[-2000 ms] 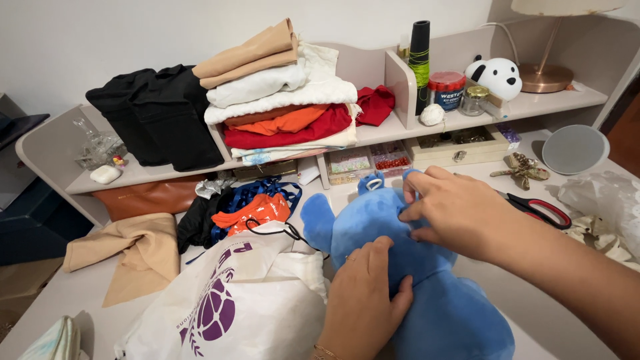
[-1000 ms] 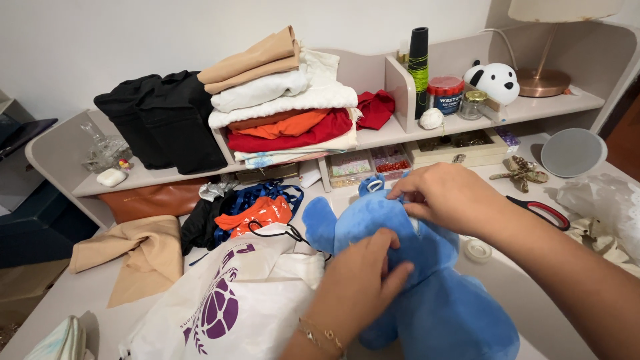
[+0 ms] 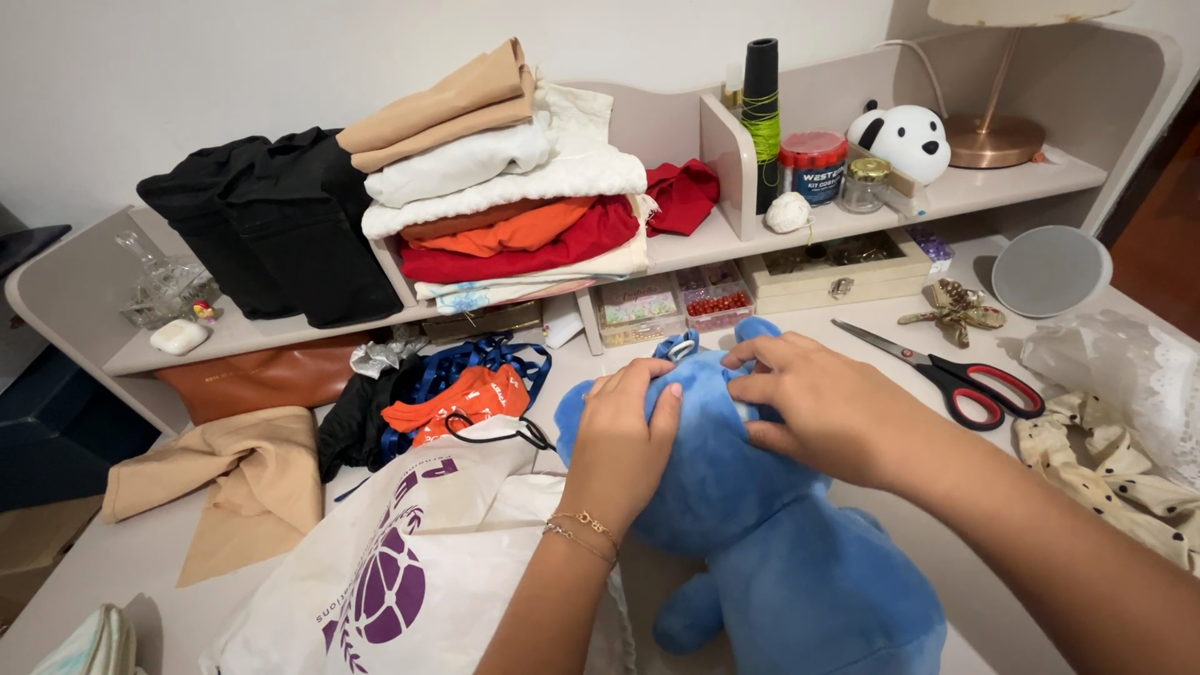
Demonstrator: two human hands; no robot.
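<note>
A blue plush toy (image 3: 825, 581) lies on the desk in front of me, its head away from me and its body at the lower centre. My left hand (image 3: 623, 436) rests on the left side of the toy's head, fingers bent against the fabric. On the right side of the head, my right hand (image 3: 811, 403) pinches the plush, with a small pale patch showing beneath its fingers. A blue strap with a pale ring (image 3: 682, 347) sticks up at the top of the head. The toy's face is not seen.
Scissors (image 3: 937, 375) lie right of the toy, near a polka-dot scrunchie (image 3: 1106, 469). A white printed bag (image 3: 450, 553) and beige cloth (image 3: 234, 478) are at left. Behind stand folded fabrics (image 3: 506, 197), bead boxes (image 3: 717, 298), a thread cone (image 3: 761, 122) and a lamp (image 3: 996, 141).
My left hand has moved up along the toy, from its lower head to beside the top. The scissors, earlier largely behind my right arm, are now in fuller view.
</note>
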